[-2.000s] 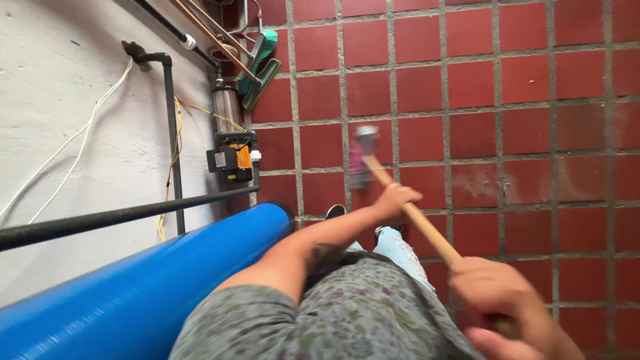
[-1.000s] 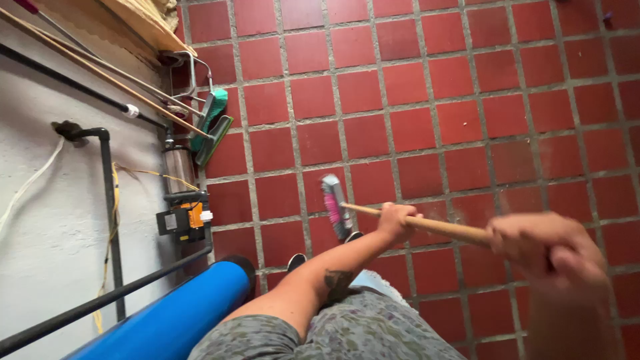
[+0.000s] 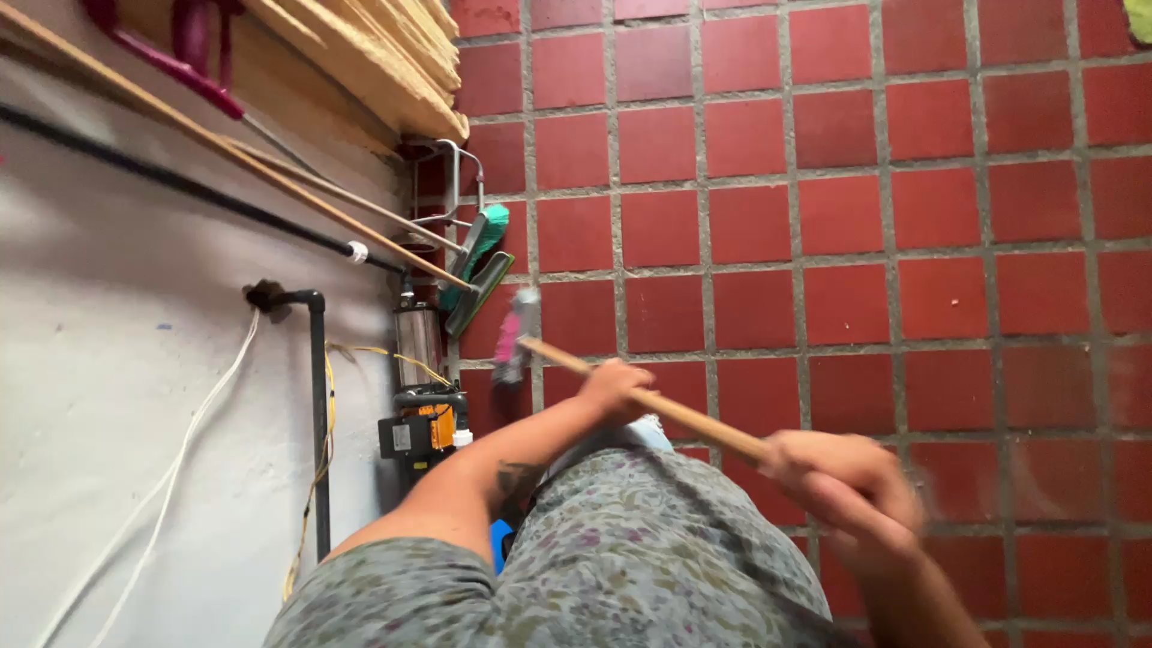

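Note:
A broom with a long wooden handle [image 3: 702, 421] slants across my front. My left hand [image 3: 617, 390] is closed round the lower part of the handle, near the broom head. Higher up, toward the handle's end, my right hand [image 3: 850, 481] grips it too, somewhat blurred. The broom head [image 3: 516, 340], grey and pink with dark bristles, is blurred; it is over the red tiled floor [image 3: 664, 312], just right of the water pump. Whether its bristles touch the tiles I cannot tell.
A water pump [image 3: 423, 427] with black pipes [image 3: 318, 423] stands by the white wall [image 3: 135, 387]. A green-bristled broom [image 3: 487, 236] and a squeegee [image 3: 481, 292] lean in the corner beside a metal frame [image 3: 456, 180]. Stacked wood [image 3: 387, 54] lies behind. White cables [image 3: 184, 445] hang along the wall.
The broom head has moved left across the tiles, nearer the pump and the squeegee. Both hands have kept hold of the handle. The view has shifted, showing more of the wood stack.

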